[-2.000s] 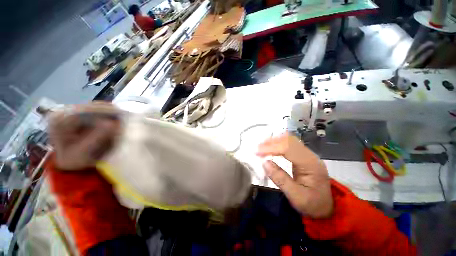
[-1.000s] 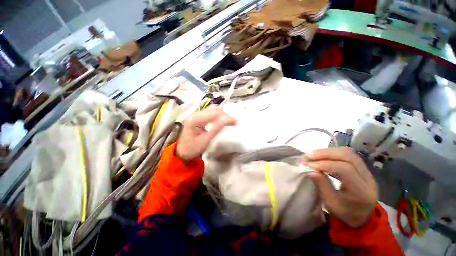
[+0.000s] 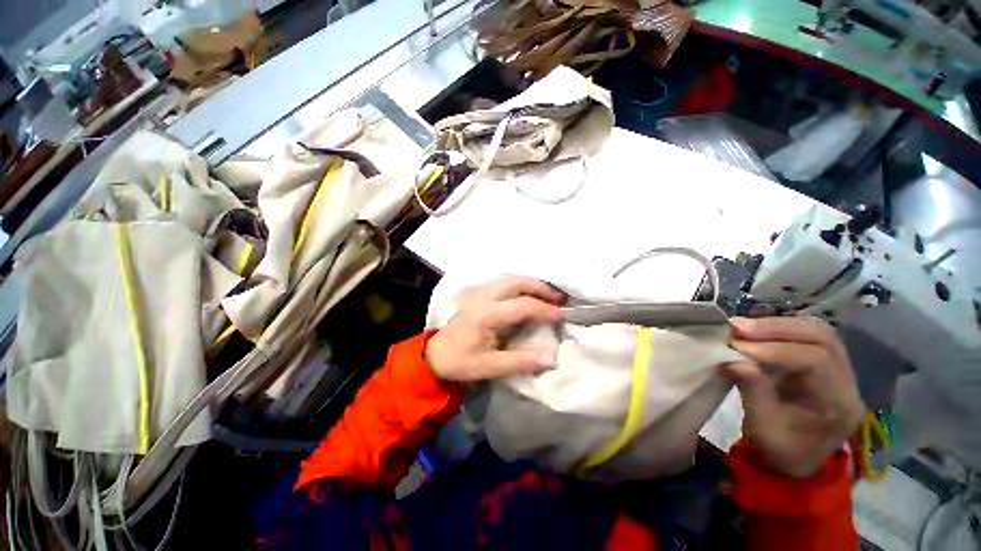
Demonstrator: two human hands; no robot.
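A cream-beige bag body (image 3: 570,404) with a yellow seam tape (image 3: 637,398) lies over the lap and the table's front edge. A grey-taupe edge band (image 3: 645,313) runs along its top mouth. My left hand (image 3: 497,329) holds the left end of the mouth, fingers on top of the fabric. My right hand (image 3: 794,385) pinches the right end of the band between thumb and fingers. A thin strap curves on the table behind the band, near the machine head's left end.
The white sewing machine (image 3: 807,258) stands right, partly over scissors handles (image 3: 873,443). A folded beige bag (image 3: 527,135) lies at the table's back. Waiting bags (image 3: 81,323) with hanging straps are heaped left. Brown pieces (image 3: 559,32) lie on the far side, with clear plastic (image 3: 715,145) behind the table.
My left hand has come down and right onto the bag mouth, and the band is now stretched straighter between both hands. The view has shifted, so the surroundings sit higher and further left.
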